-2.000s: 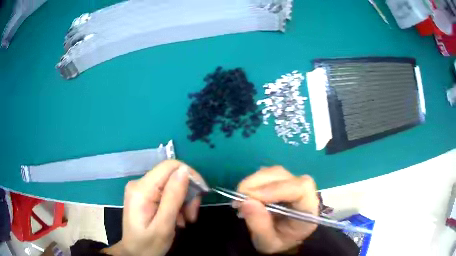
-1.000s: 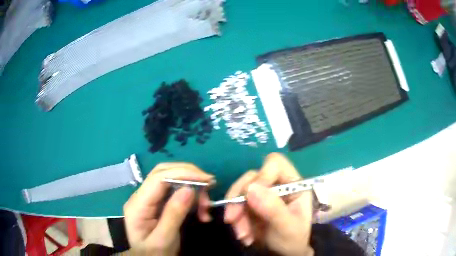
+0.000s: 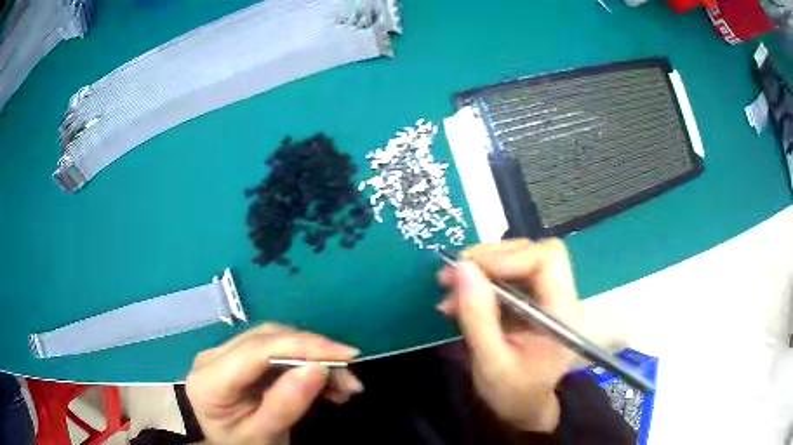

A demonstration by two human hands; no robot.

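My left hand (image 3: 265, 382), at the lower left over the bench edge, pinches a slim silver connector (image 3: 306, 362) between thumb and fingers; any band attached to it is hidden by the hand. My right hand (image 3: 513, 322) holds the tweezers (image 3: 556, 328) like a pen. The tweezer tips are at the near edge of the pile of silver metal pieces (image 3: 416, 187); I cannot tell whether they grip a piece. The pile of black inserts (image 3: 304, 200) lies left of the silver pile. The dark-framed parts tray (image 3: 604, 143) lies to the right.
One mesh band (image 3: 139, 323) lies at the left near the edge. A thick stack of bands (image 3: 226, 83) lies at the back left, with more bands (image 3: 35, 39) in the far left corner. A blue parts bin (image 3: 630, 395) and a red stool (image 3: 74, 408) stand below the bench.
My right hand has moved the tweezers away from the connector, up and right to the silver pile. My left hand has moved slightly down and left, still holding the connector. The view has shifted.
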